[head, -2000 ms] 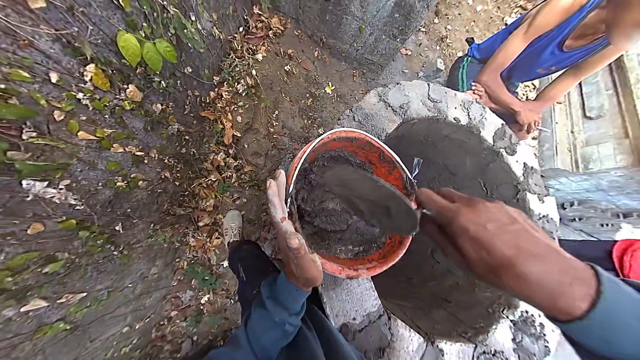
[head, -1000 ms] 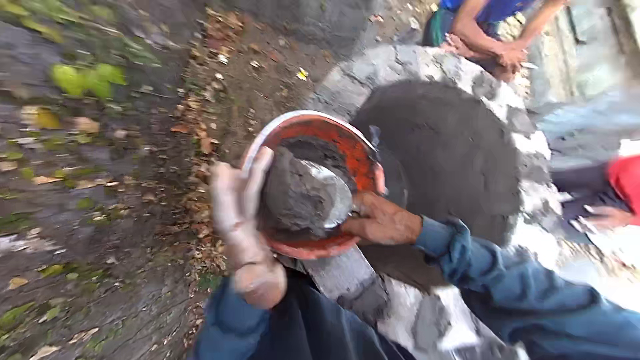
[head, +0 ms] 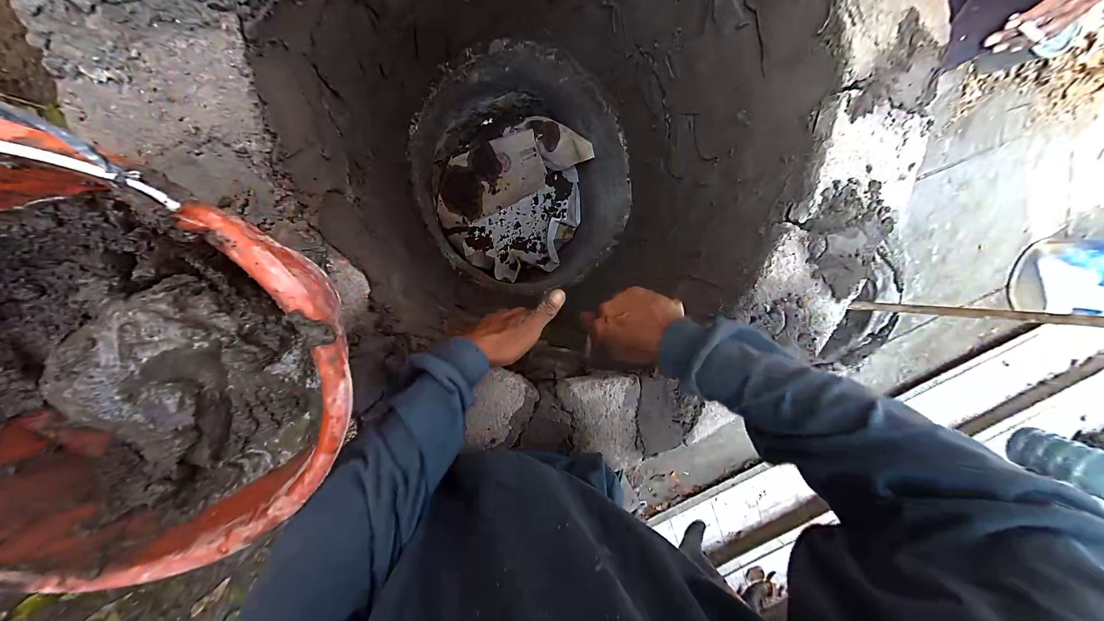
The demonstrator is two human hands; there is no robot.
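Note:
Wet grey mortar (head: 690,147) lines a round masonry basin, with a round hole (head: 608,164) at its middle that holds crumpled, stained paper sheets (head: 517,185). My left hand (head: 509,332) is at the near side of the basin, thumb raised, with nothing seen in it; whether its palm touches the mortar is unclear. Just right of it my right hand (head: 634,323) is closed around a tool, likely the trowel; its blade is mostly hidden and blurred against the mortar. An orange bucket (head: 336,379) with a pale wire handle (head: 86,159) stands at the left, holding a heap of mortar (head: 155,362).
Rough stones (head: 599,414) edge the basin near my body. A thin stick (head: 966,312) juts in from the right, beside a round container (head: 1052,276). Another person's hand (head: 1048,26) is at the top right. Pale ledges (head: 759,509) run along the lower right.
My hands have left the bucket and are now at the basin's near side. The bucket, between my hands before, is now at the left. The view has moved to the basin's middle.

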